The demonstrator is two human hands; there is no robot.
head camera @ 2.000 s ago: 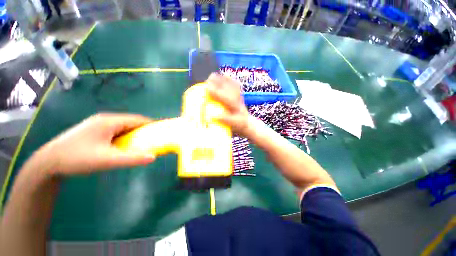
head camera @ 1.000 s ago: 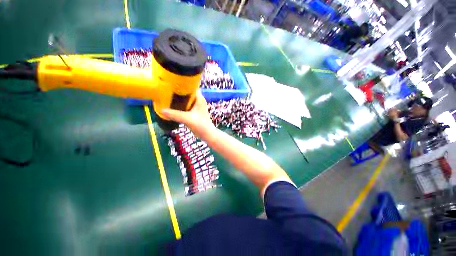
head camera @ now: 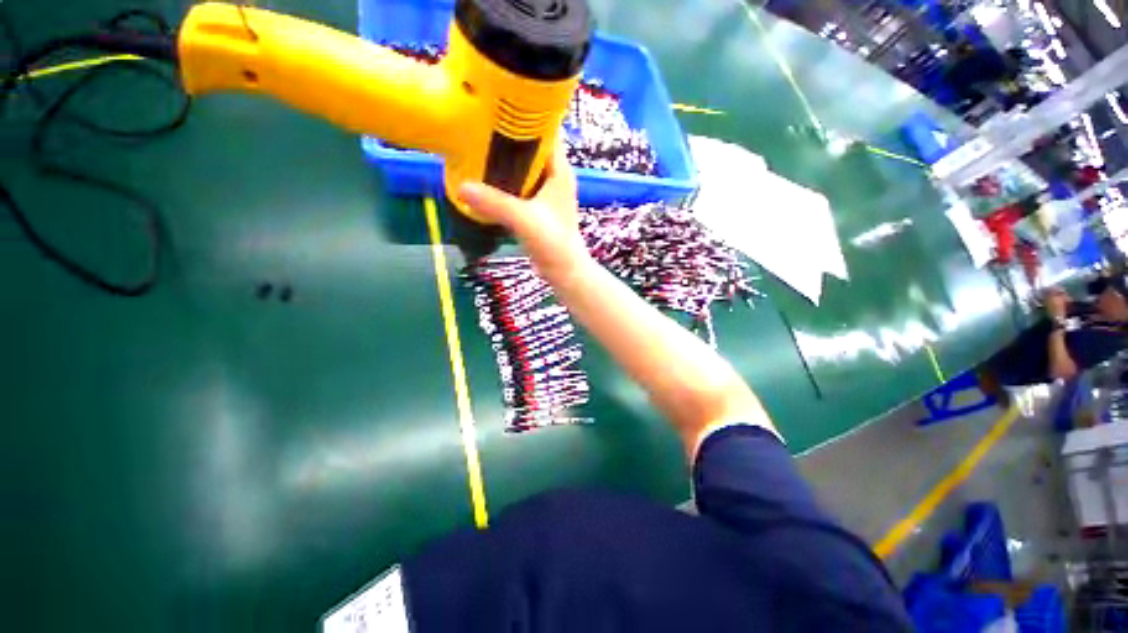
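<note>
My right hand (head camera: 532,223) grips the body of a yellow heat gun (head camera: 334,80) near its dark nozzle. The gun's black vented cap faces up and its nozzle points down at the top end of a laid-out row of wire leads (head camera: 532,352). The gun's handle extends to the left. The row lies beside the yellow line. A large loose pile of leads (head camera: 668,254) lies right of the row, below a blue bin (head camera: 674,155) that holds more leads. The gun hides part of the bin. My left hand is not in view.
White paper sheets (head camera: 773,223) lie right of the bin. A black cord (head camera: 155,235) loops at the left. Two small black pieces (head camera: 275,292) lie on the green bench (head camera: 247,408). Another person (head camera: 1070,334) sits at the far right.
My left hand has left the heat gun and the view. The gun has turned from lying across the bench to nozzle down over the row. The view has shifted to the right.
</note>
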